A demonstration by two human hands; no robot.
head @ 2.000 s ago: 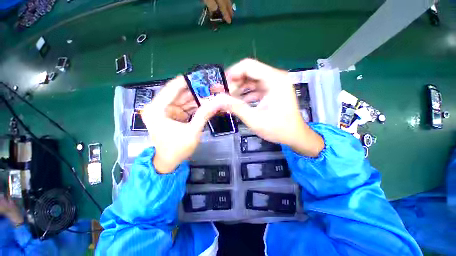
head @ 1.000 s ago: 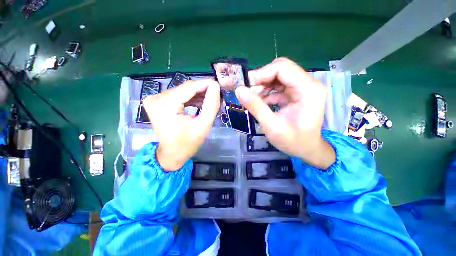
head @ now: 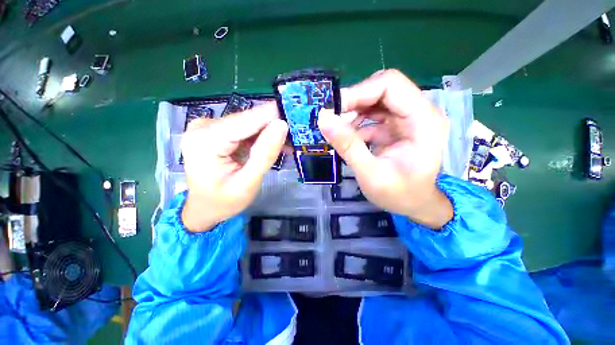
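My left hand (head: 232,158) and my right hand (head: 391,145) hold a partly assembled phone (head: 307,111) between them, above the tray's upper part. Its black frame is upright, with a blue circuit board facing me. A dark square screen (head: 316,167) with a bright white edge hangs below the board on a short orange-brown flex cable (head: 314,149). My left fingers are at its left edge. My right thumb is on the board and my right fingers are at the right edge. Black phone housings (head: 283,228) lie in the pockets of the translucent tray (head: 324,269).
A slanting grey post (head: 516,44) stands beyond the tray on the right. A loose parts pile (head: 491,158) lies right of the tray. A black fan (head: 68,271) and cables are at lower left. Another phone (head: 593,149) lies far right. A board with screen (head: 194,68) lies beyond the tray.
The phone has turned from tilted to nearly upright, and its blue board shows more clearly. Both hands still hold it. The other person's hand at the top has left the view.
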